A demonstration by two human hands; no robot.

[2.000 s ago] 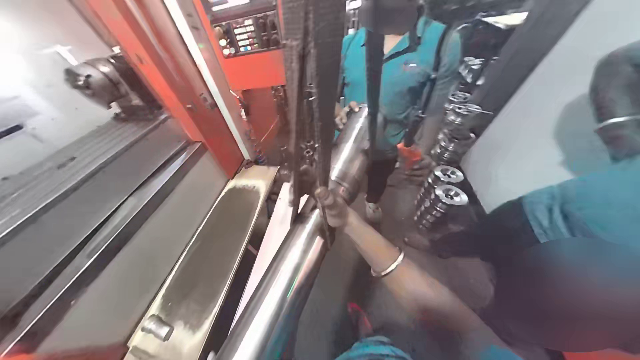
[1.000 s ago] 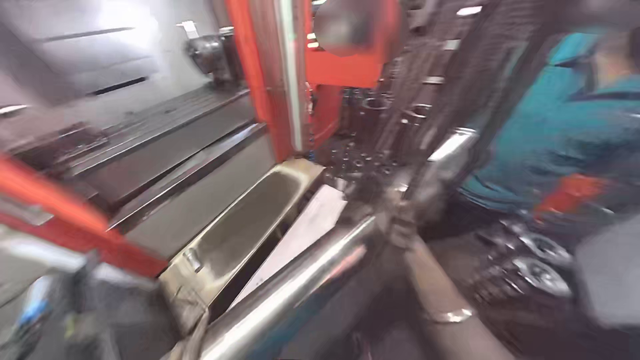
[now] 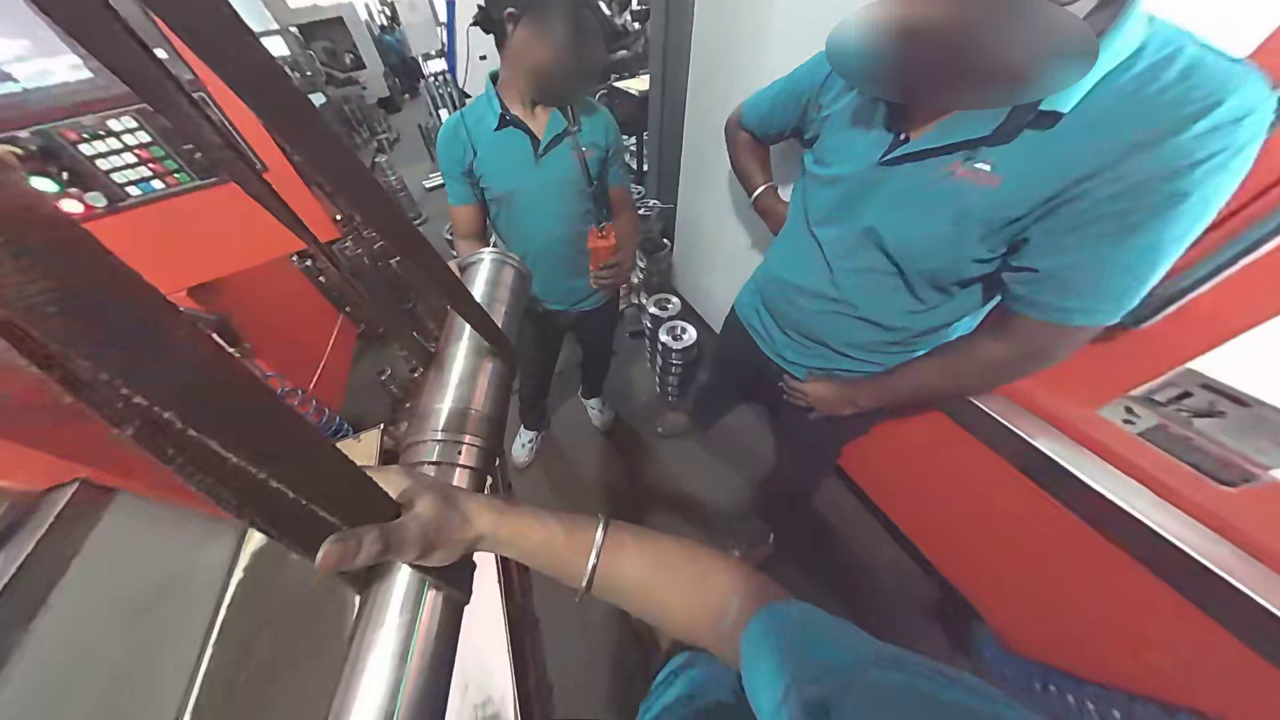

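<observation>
A long polished steel cylinder point(image 3: 455, 400) hangs in dark lifting slings and runs from the bottom edge up toward a co-worker. My right hand point(image 3: 415, 525), with a metal bangle on the wrist, lies over the cylinder and grips the wide dark sling point(image 3: 190, 400) where it wraps around the metal. A second dark sling point(image 3: 370, 190) passes around the cylinder's far part. Stepped rings show on the cylinder just beyond my hand. My left hand is out of the frame.
A co-worker point(image 3: 545, 190) stands at the cylinder's far end, one hand near it. Another person point(image 3: 930, 230) stands close at the right. Stacked metal rings point(image 3: 677, 345) are on the floor between them. A machine control panel point(image 3: 120, 160) is at upper left, and an orange machine point(image 3: 1000, 500) at right.
The view has swung strongly. My right hand stays at the sling on the cylinder. The person at the right now shows from the front.
</observation>
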